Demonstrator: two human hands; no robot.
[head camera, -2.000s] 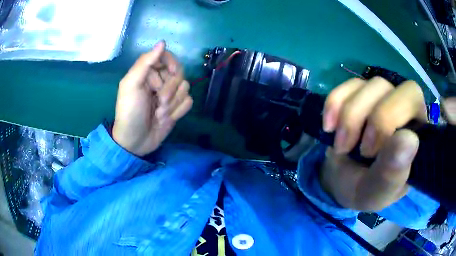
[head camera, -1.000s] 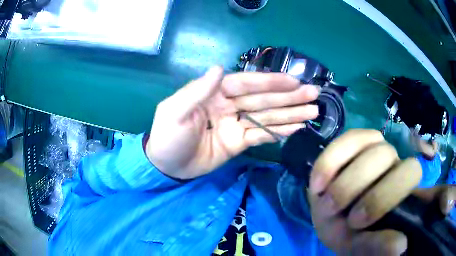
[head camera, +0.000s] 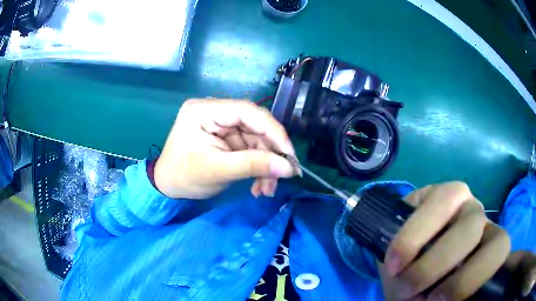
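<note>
My right hand grips the black electric screwdriver, its thin metal bit pointing up and left. My left hand has its thumb and index fingertips closed around the bit's tip; a screw there is too small to make out. The glossy black optical-engine housing lies on the green bench beyond my hands. A round projection lens with green and red reflections is on its near right side.
A clear cup of dark screws stands at the top. A white lens tray lies upper left, with a black lens beyond it. A dark perforated crate with clear bags is lower left. A blue sleeve shows at right.
My left hand has gone from an open palm with dark screws on it to fingers closed at the bit tip. The black unit at the right is no longer in view.
</note>
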